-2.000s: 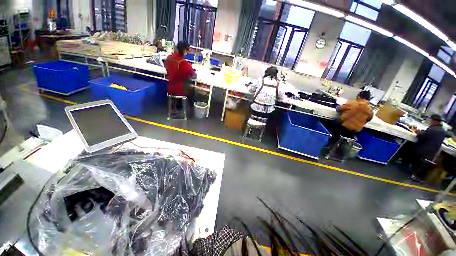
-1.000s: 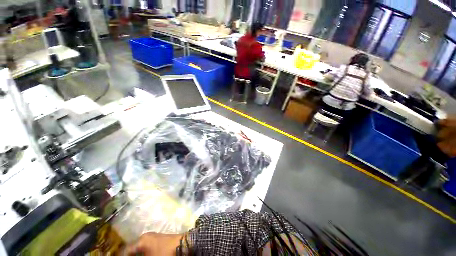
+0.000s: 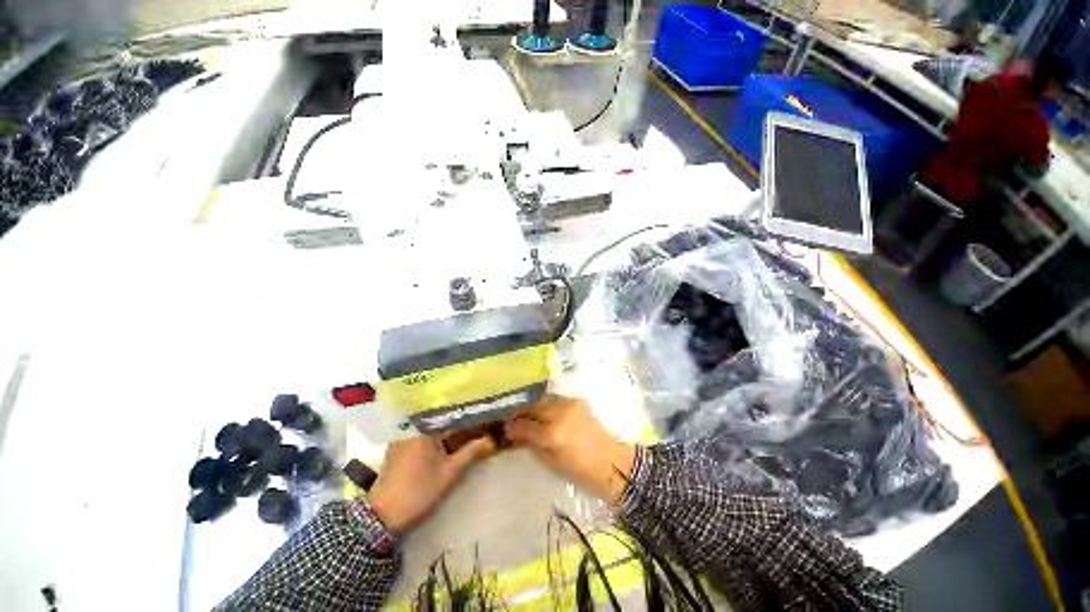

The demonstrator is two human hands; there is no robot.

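The white sewing machine (image 3: 460, 257) stands in front of me, with a dark and yellow front end (image 3: 466, 373). My left hand (image 3: 421, 478) and my right hand (image 3: 574, 440) meet just below this front end. Their fingertips hold a small dark band piece (image 3: 493, 438) between them; its far part is hidden under the head. A pile of small black rolls (image 3: 251, 464) lies left of the machine. A single black ring (image 3: 360, 475) lies by my left hand. A clear plastic bag (image 3: 789, 383) full of black pieces lies on the right, its mouth open.
A grey-framed control panel (image 3: 818, 182) stands at the right rear. A red switch (image 3: 354, 395) is left of the head. More black pieces (image 3: 84, 126) lie at the far left. Blue bins (image 3: 708, 46) and a person in red (image 3: 987, 134) are beyond the yellow floor line.
The view has swung left from the factory floor and bag to the machine front. Both hands now show at the machine head, where only the right hand's blurred edge showed one second ago.
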